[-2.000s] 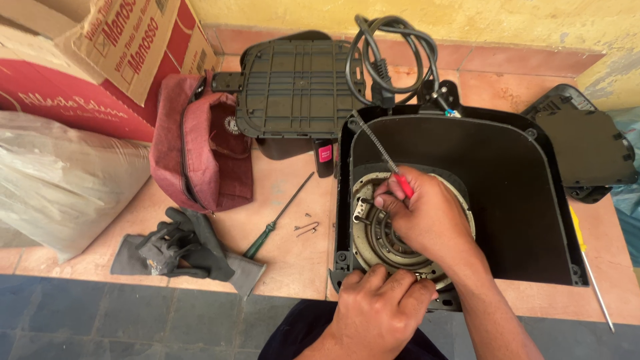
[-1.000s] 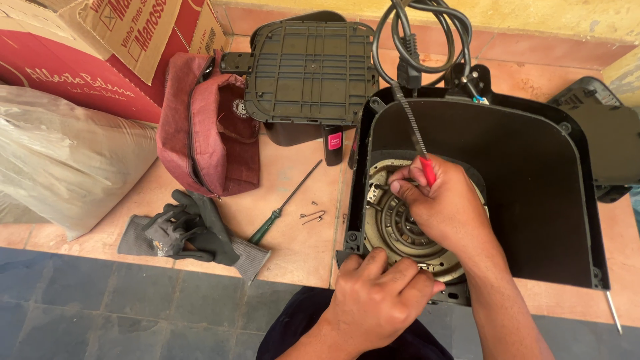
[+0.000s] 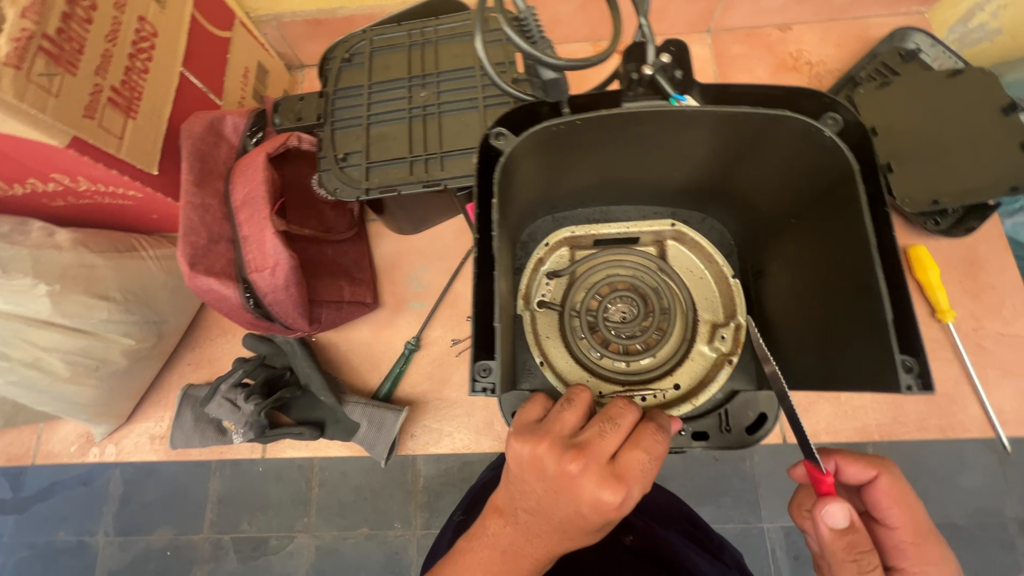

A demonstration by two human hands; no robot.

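Observation:
My right hand (image 3: pixel 868 512) grips the red handle of a thin serrated blade (image 3: pixel 788 396), its tip beside the rim of a round metal heater plate (image 3: pixel 724 272). A coiled heating element (image 3: pixel 626 314) sits in the middle of that plate, inside a black plastic appliance housing (image 3: pixel 800 184). My left hand (image 3: pixel 592 464) rests with bent fingers on the near edge of the plate and its black base; whether its fingers grip the edge cannot be told. A power cord (image 3: pixel 552 60) lies looped behind the housing, near wires with a blue and white end (image 3: pixel 682 100).
Left of the housing lie a green-handled screwdriver (image 3: pixel 398 368), small screws (image 3: pixel 458 344), grey work gloves (image 3: pixel 296 400), a maroon pouch (image 3: pixel 276 240) and a black ribbed panel (image 3: pixel 424 104). A yellow-handled screwdriver (image 3: pixel 930 284) and another black panel (image 3: pixel 936 128) are at the right. Cardboard boxes (image 3: pixel 104 80) stand far left.
My right hand has moved from over the heater plate to the near right, with the red-handled blade still in it. The coil is now uncovered. My left hand stays at the near edge.

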